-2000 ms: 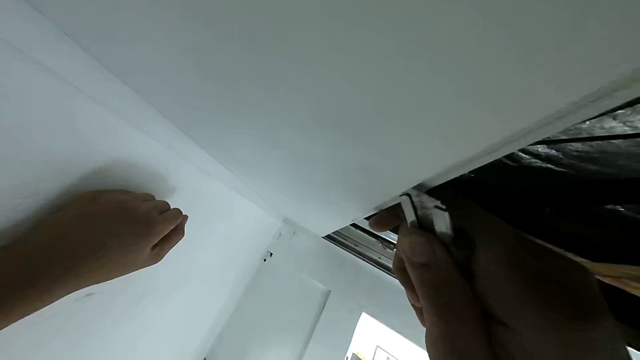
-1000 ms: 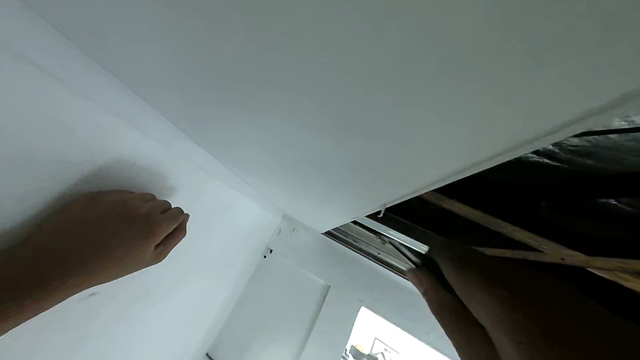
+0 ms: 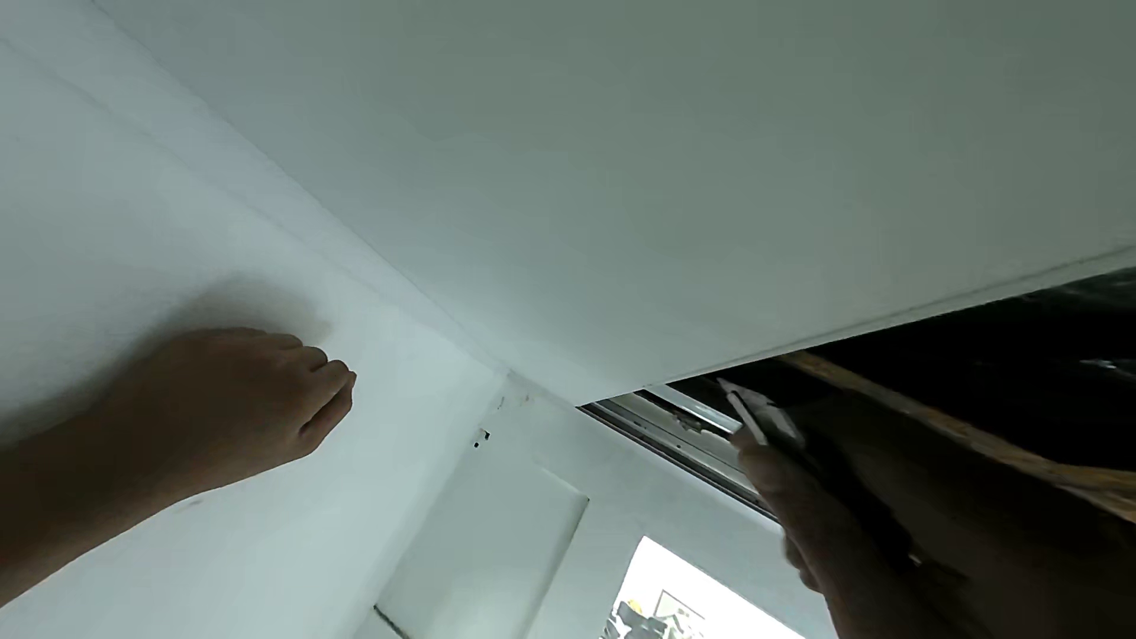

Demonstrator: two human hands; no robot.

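Note:
My left hand [image 3: 257, 399] is closed in a fist, its side resting against or close to the white wall [image 3: 382, 373], with nothing visible in it. My right hand [image 3: 816, 506] is raised at the opening in the ceiling and grips a knife-like hand tool [image 3: 763, 413], its pale, flat end pointing up and left. The cut edge of the white ceiling panel [image 3: 799, 177] runs just above the tool. Metal channels [image 3: 692, 430] show along the opening's far side, left of the tool. Shadow hides most of the right palm and the tool's handle.
Wooden battens [image 3: 958, 430] cross the dark space above the ceiling. Dark holes [image 3: 482, 437] mark the wall near the corner. A recessed white panel [image 3: 488, 541] and a bright opening [image 3: 701, 595] lie lower down.
My right hand reached farther into the ceiling opening one second ago, and is now back lower with the tool in plain view. My left hand has stayed in place.

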